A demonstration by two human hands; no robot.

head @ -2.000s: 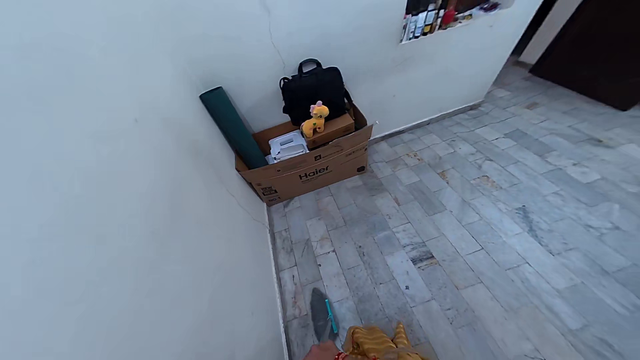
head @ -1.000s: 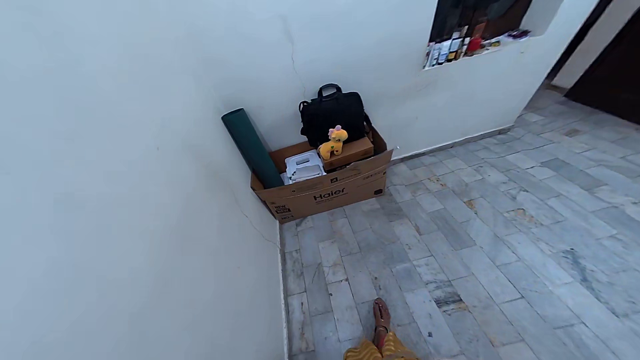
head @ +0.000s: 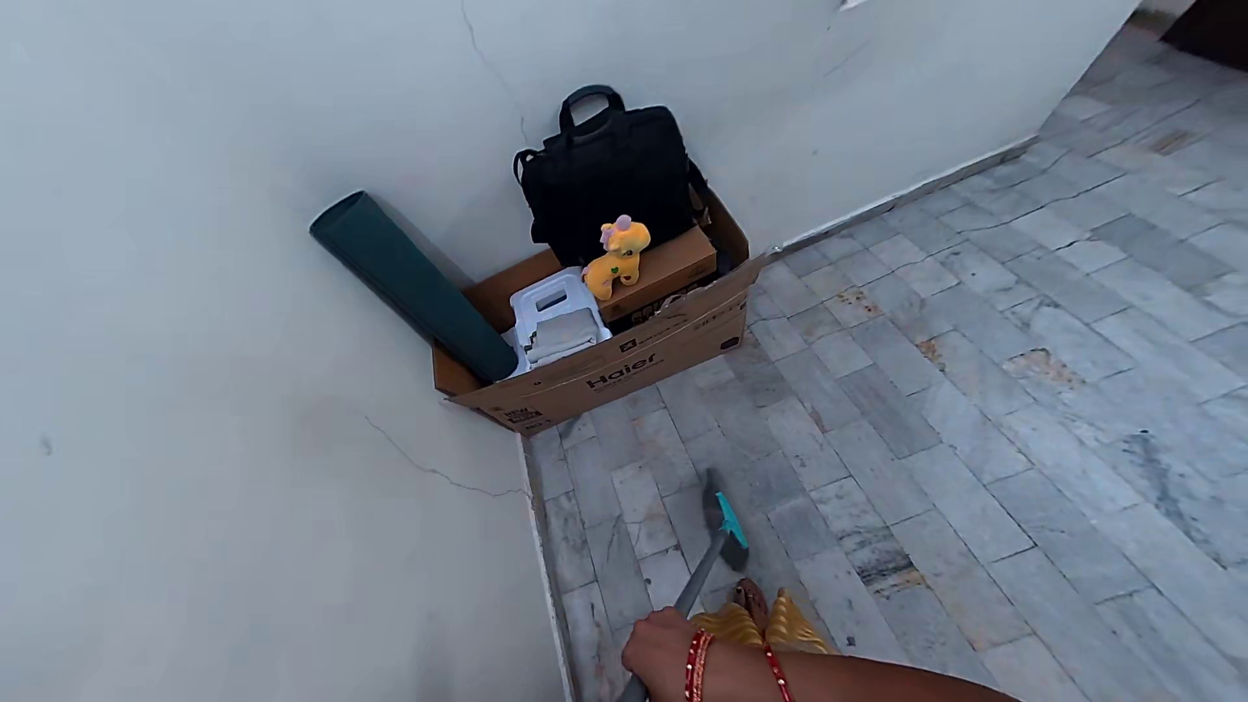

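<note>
From the lower right my forearm with red bangles reaches in, and my right hand [head: 665, 651] is closed around the grey handle of a push broom [head: 704, 575]. The broom's head, dark with a turquoise part, rests at the floor ahead of my foot and looks slightly blurred. Behind it, in the wall corner, stands an open cardboard box [head: 634, 369]. It holds a dark green rolled mat [head: 414, 283], a white plastic item [head: 556, 317], a yellow plush toy [head: 617, 258] on a smaller carton [head: 668, 273], and a black bag [head: 614, 175]. My left hand is out of frame.
A white wall [head: 244, 439] runs along the left, and another [head: 809, 107] stands behind the box. Grey marble tiles [head: 946, 448] cover the floor to the right. My sandalled foot [head: 752, 600] and yellow clothing [head: 799, 624] are at the bottom. A dark object [head: 1211, 34] is at the upper right.
The broom and my right hand, out of frame one second ago, are now in view. Two seconds ago the broom's head was visible near the bottom, by the left wall. The view has shifted.
</note>
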